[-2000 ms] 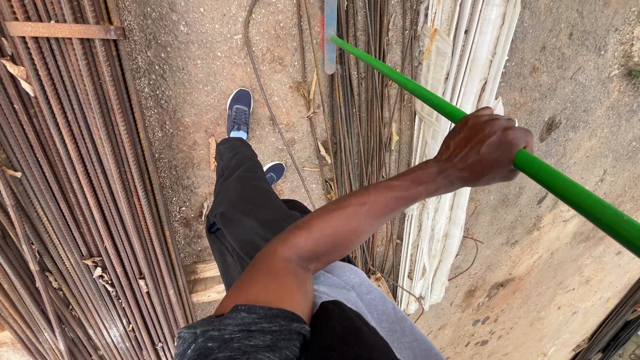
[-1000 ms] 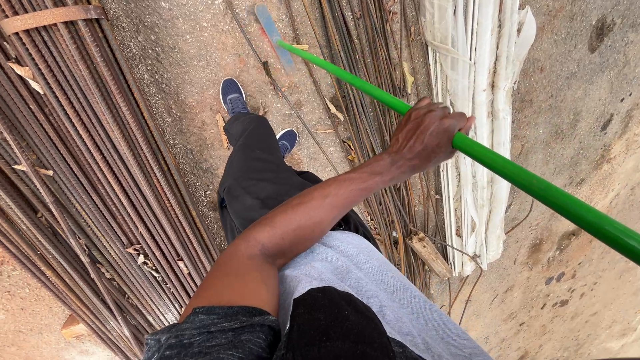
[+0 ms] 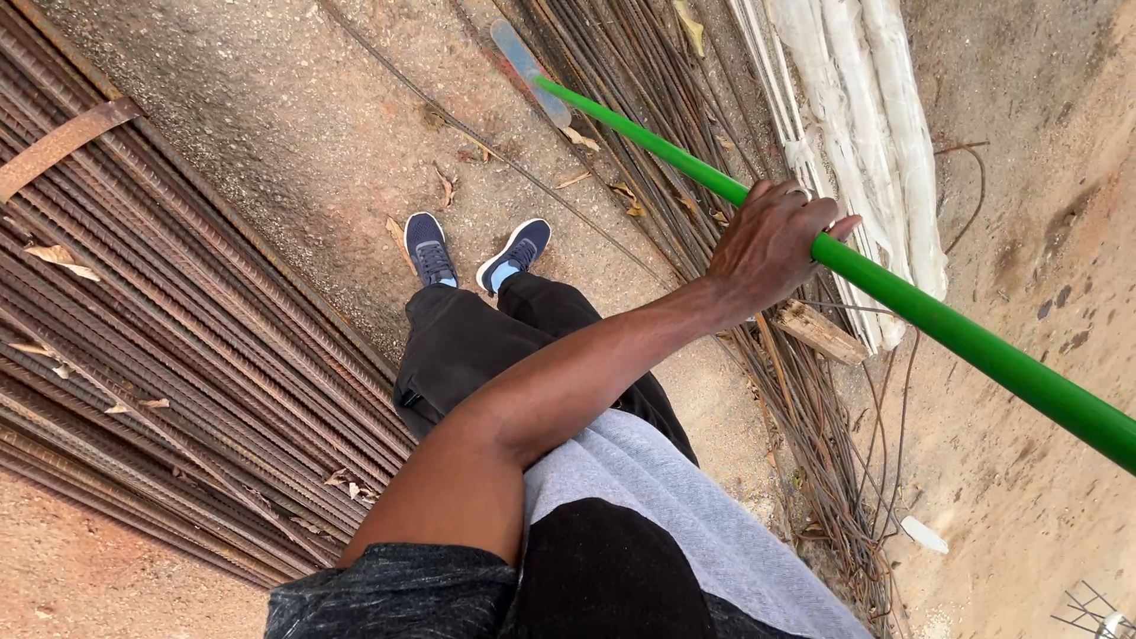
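My left hand [image 3: 772, 235] is closed around a green pole [image 3: 958, 342], with my left arm stretched across my body from the lower left. The pole runs from the right edge up to a flat blue-grey head [image 3: 531, 73] with some red along its side. That head lies at ground level beside a long bundle of thin steel rods [image 3: 621, 80]. Whether it is a broom or another floor tool cannot be told. A white plastic-wrapped bundle [image 3: 887, 133] passes just beyond my hand. My right hand is out of view.
Ribbed steel rebar [image 3: 195, 337] is stacked at the left, bound by a rusty metal strap [image 3: 71, 146]. A loose rod [image 3: 515, 164] crosses the ground near my shoes [image 3: 430, 248]. A wood block [image 3: 821, 331] and bent wires [image 3: 896, 435] lie at the right.
My feet have shifted from one ahead of the other to nearly side by side. The pole's head has moved off the rods to the ground beside them. The view has turned.
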